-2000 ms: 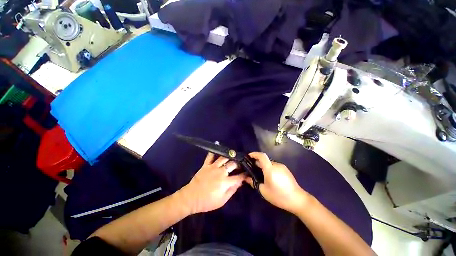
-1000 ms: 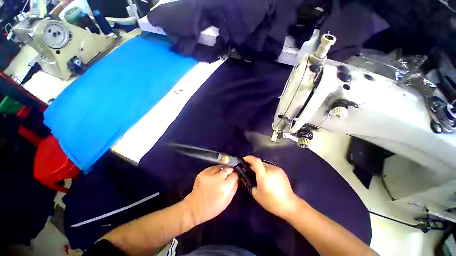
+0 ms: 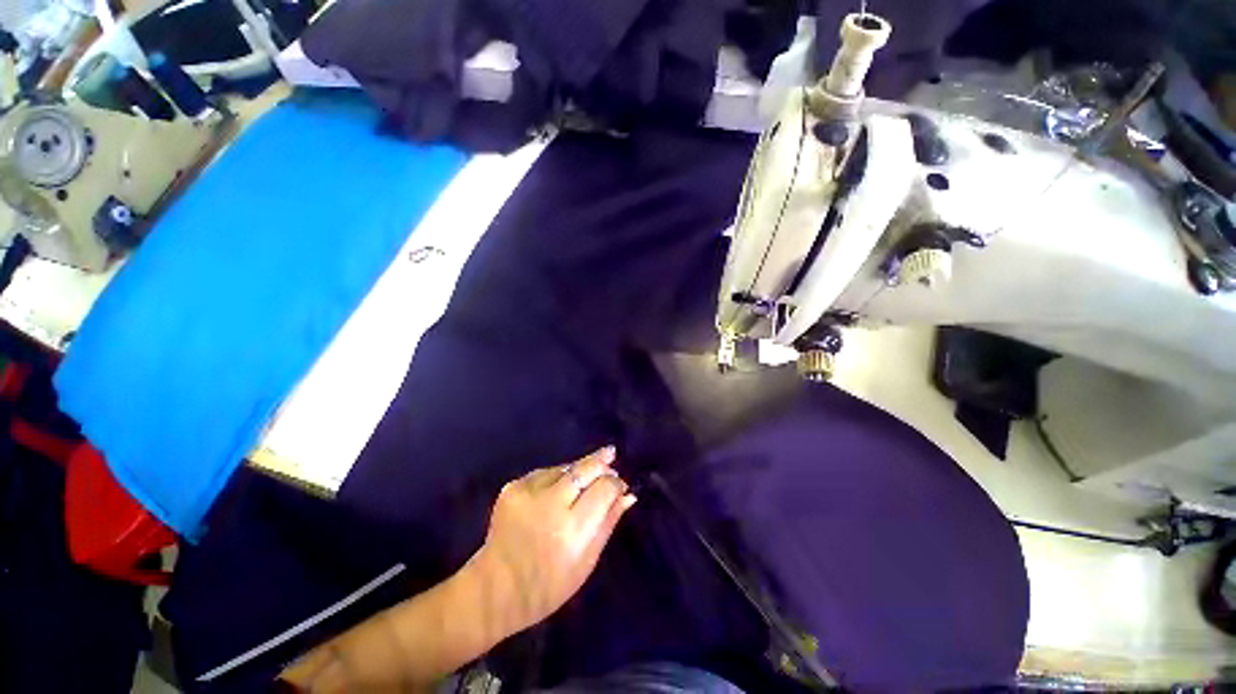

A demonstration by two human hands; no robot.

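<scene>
Dark navy-purple cloth (image 3: 868, 529) is spread in front of me, with a rounded edge at the right. My left hand (image 3: 559, 536) is on it near the middle, fingers bent and fingertips at creased cloth; whether they pinch it is hard to tell. A thin dark blade-like shape (image 3: 732, 576), with a brass-coloured spot near its lower end, runs down to the bottom edge. It looks like the shears, but it is blurred. My right hand is not in view.
A white sewing machine (image 3: 1030, 258) stands at the right, its needle area above the cloth. Blue fabric (image 3: 258, 285) lies at the left. A red stool (image 3: 115, 522) and second machine (image 3: 54, 170) are further left; dark cloth heaps lie behind.
My right hand has left the picture, and the shears are no longer between my hands. My left hand's fingers have opened out somewhat. The view has shifted to the right.
</scene>
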